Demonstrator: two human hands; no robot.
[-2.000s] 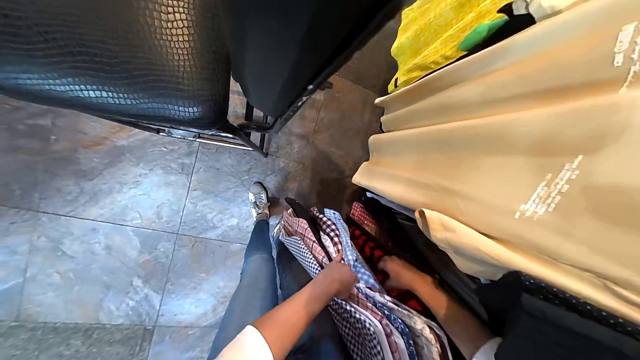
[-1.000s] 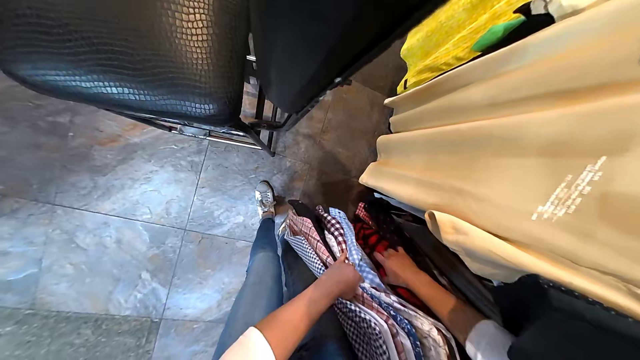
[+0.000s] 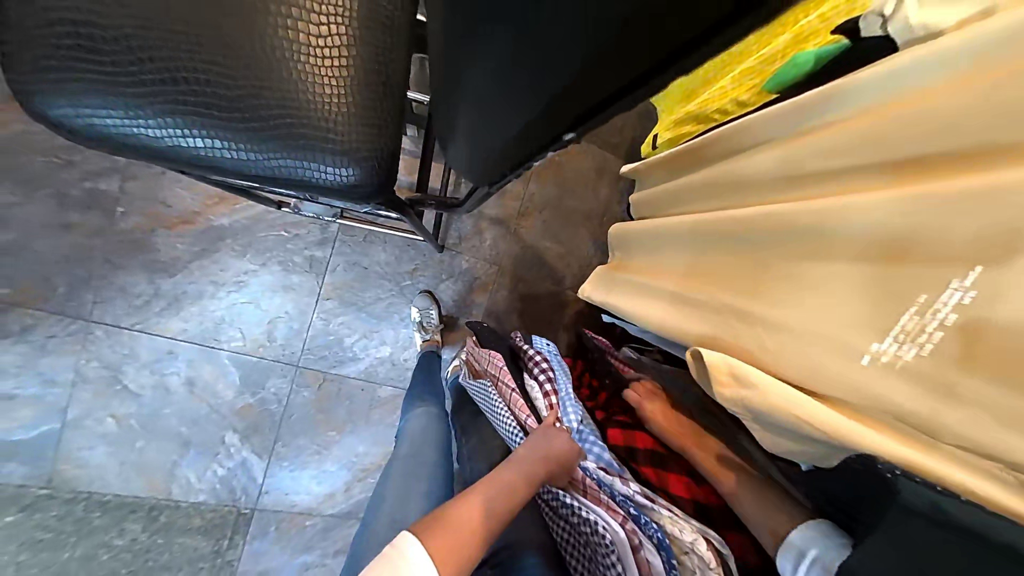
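A bundle of hanging checked shirts [image 3: 588, 520] fills the bottom centre, in front of my legs. My left hand [image 3: 554, 450] is closed on the edges of several of them, beside a light blue gingham shirt [image 3: 572, 400]. To its right hangs a red and black checked shirt [image 3: 640, 456]. My right hand [image 3: 650, 404] reaches in among the garments, its fingers on a dark garment edge by a maroon checked piece [image 3: 610, 352]; its fingertips are partly hidden, so its hold is unclear.
Beige fabric [image 3: 816, 240] with printed writing drapes along the right, over dark garments. A yellow cloth [image 3: 744, 72] lies beyond it. A black crocodile-patterned chair [image 3: 216, 96] and a black panel [image 3: 512, 80] stand at the top. Below are floor tiles [image 3: 184, 416] and a shoe [image 3: 426, 318].
My right hand has moved from the red and black checked shirt toward the dark garments on its right. My left hand stays on the checked shirts.
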